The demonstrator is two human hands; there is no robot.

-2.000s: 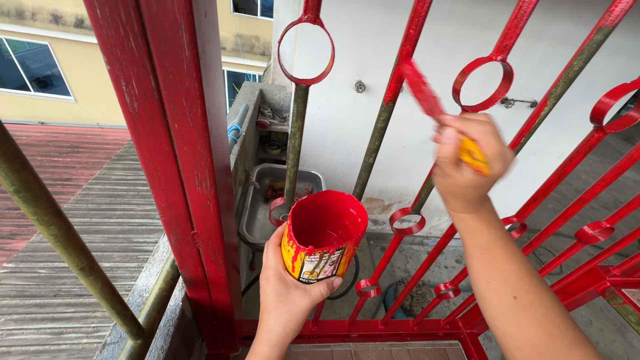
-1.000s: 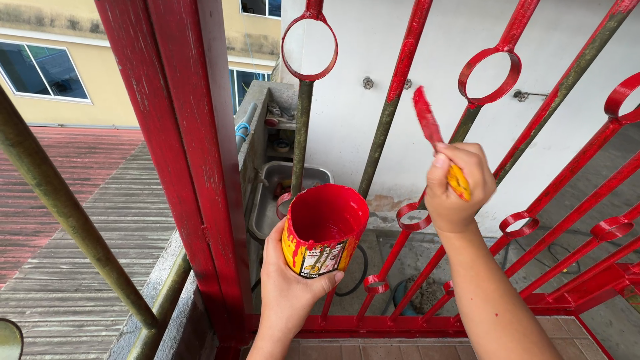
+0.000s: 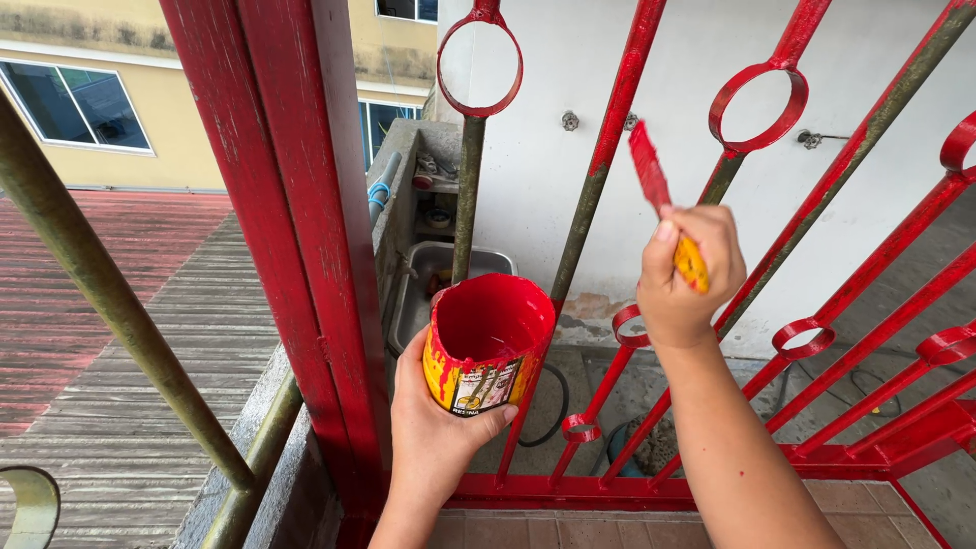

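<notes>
My left hand (image 3: pixel 446 427) is closed around a yellow paint container (image 3: pixel 480 351) with a cut, uneven rim, red inside, with red drips down its side. In my right hand (image 3: pixel 690 282) is a paintbrush (image 3: pixel 650 164) with a yellow handle, its bristles and lower part coated red and pointing up. The brush is just right of a metal railing bar (image 3: pixel 610 137), red on its upper part and bare greenish-brown lower down. Whether the bristles touch this bar cannot be told. Neighbouring bars carry metal rings (image 3: pixel 759 107) painted red.
A thick red post (image 3: pixel 305 229) stands left of the container. Unpainted bars (image 3: pixel 114 290) are farther left, above a corrugated roof (image 3: pixel 152 335). Beyond the railing are a steel sink (image 3: pixel 415 313), a white wall (image 3: pixel 534 191) and valve handles (image 3: pixel 569 120). A red bottom rail (image 3: pixel 572 492) runs above floor tiles.
Two seconds ago the brush was against the bar's upper part; it then moved lower and to the right of it. The red on that bar reaches lower than before. The container is still held.
</notes>
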